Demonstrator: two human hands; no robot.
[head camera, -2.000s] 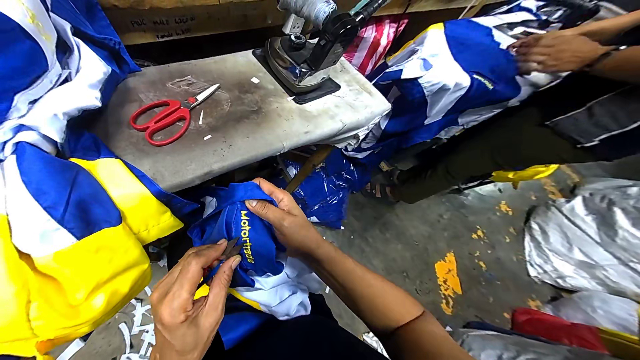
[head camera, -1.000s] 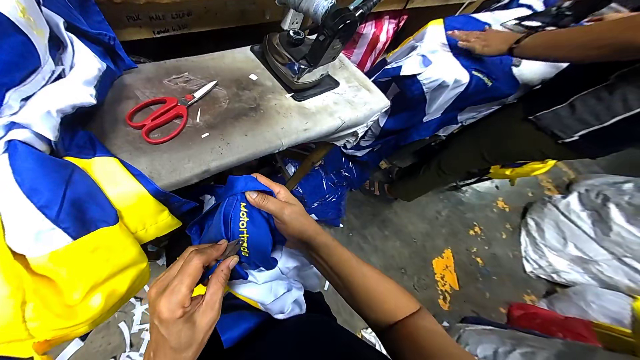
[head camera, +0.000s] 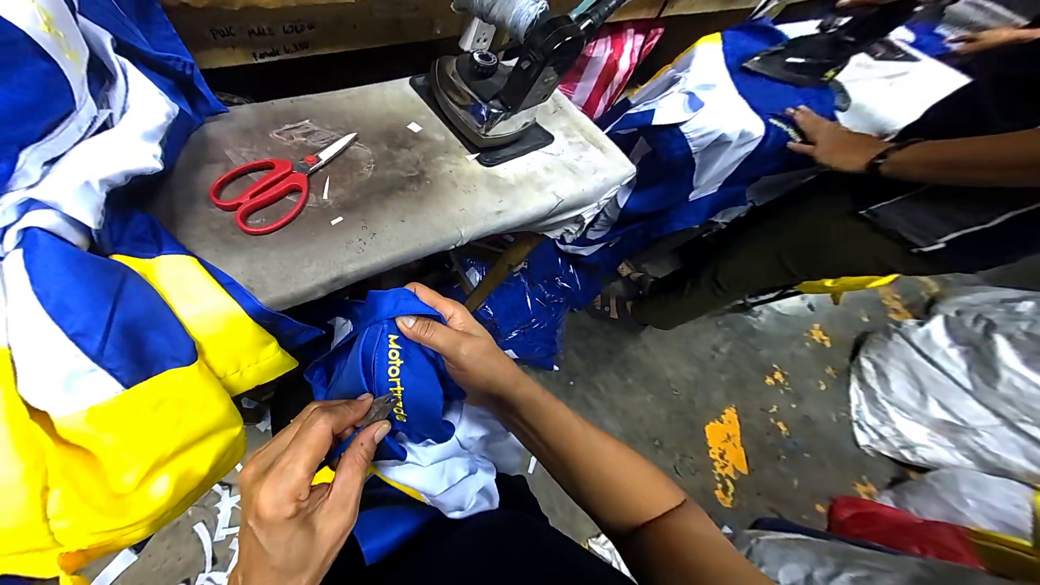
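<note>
My left hand (head camera: 305, 479) pinches a small dark metal tool (head camera: 379, 409), its tip at yellow embroidered lettering on a blue garment panel (head camera: 366, 357). The tool's kind cannot be told. My right hand (head camera: 459, 345) grips the top edge of this panel, thumb in front and fingers partly hidden behind the cloth. White fabric (head camera: 455, 467) of the garment hangs below. Red-handled scissors (head camera: 272, 187) lie partly open on the padded ironing table (head camera: 390, 203) above my hands, near an electric iron (head camera: 487, 97) on a dark rest.
Blue, white and yellow garments (head camera: 130, 406) hang at left. A co-worker's hand (head camera: 845, 146) lies on a garment at upper right, beside another iron (head camera: 800, 61). Blue plastic-wrapped bundles (head camera: 528, 301) sit beneath the table. Silvery sacks (head camera: 951, 382) occupy the right floor; white scraps lie lower left.
The co-worker's hand has moved down over the garment at upper right, and an iron now shows plainly on that cloth. My hands keep nearly the same place and hold.
</note>
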